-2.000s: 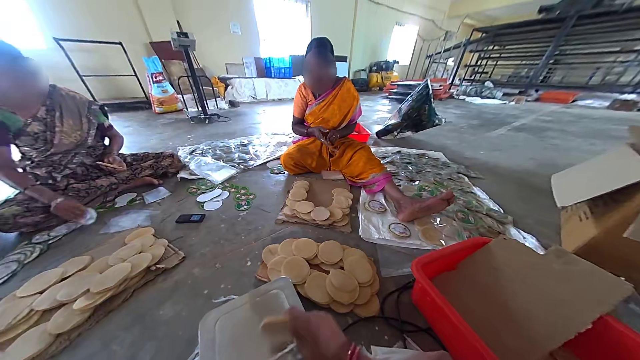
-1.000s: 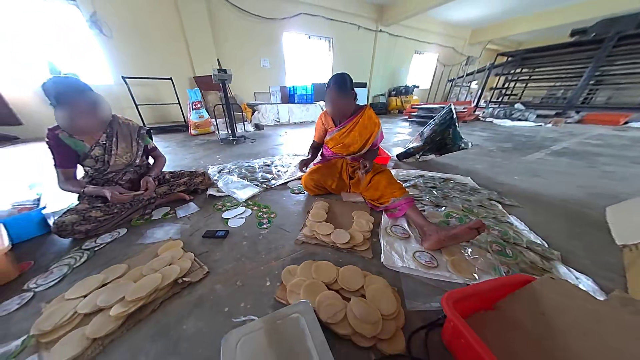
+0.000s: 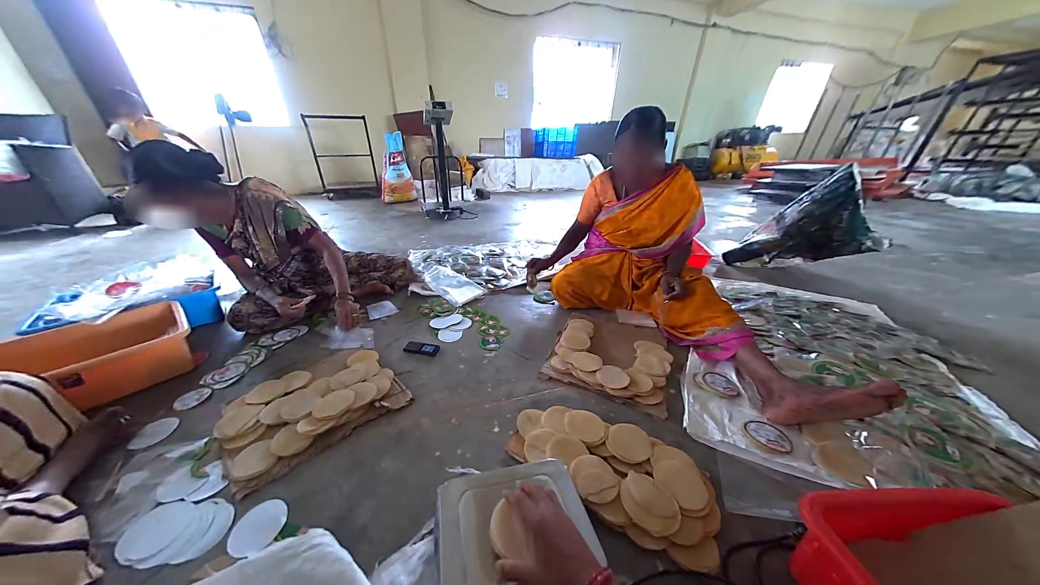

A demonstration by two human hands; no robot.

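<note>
My right hand [image 3: 546, 532], with a red bangle at the wrist, reaches in from the bottom edge. Its thumb and fingers grip tan flat discs [image 3: 505, 528], like papads, over a translucent plastic tub [image 3: 459, 508]. How many discs it holds is unclear. Just right of the tub, overlapping heaps of similar discs [image 3: 630, 443] lie on cardboard. My left hand is out of view. A white sheet or bag [image 3: 292, 562] lies at the bottom, left of the tub.
A red crate [image 3: 894, 508] with cardboard and black cables [image 3: 756, 552] is at right. Disc piles [image 3: 321, 406], white round sheets [image 3: 175, 528] and a dark phone-like device [image 3: 422, 348] lie left. Two seated people [image 3: 634, 227] [image 3: 276, 244] work ahead; another person's leg [image 3: 69, 463] shows at left.
My right hand, absent one second ago, is back at the tub. The person at left now leans forward, and the person in orange reaches an arm to the floor. The view has turned left.
</note>
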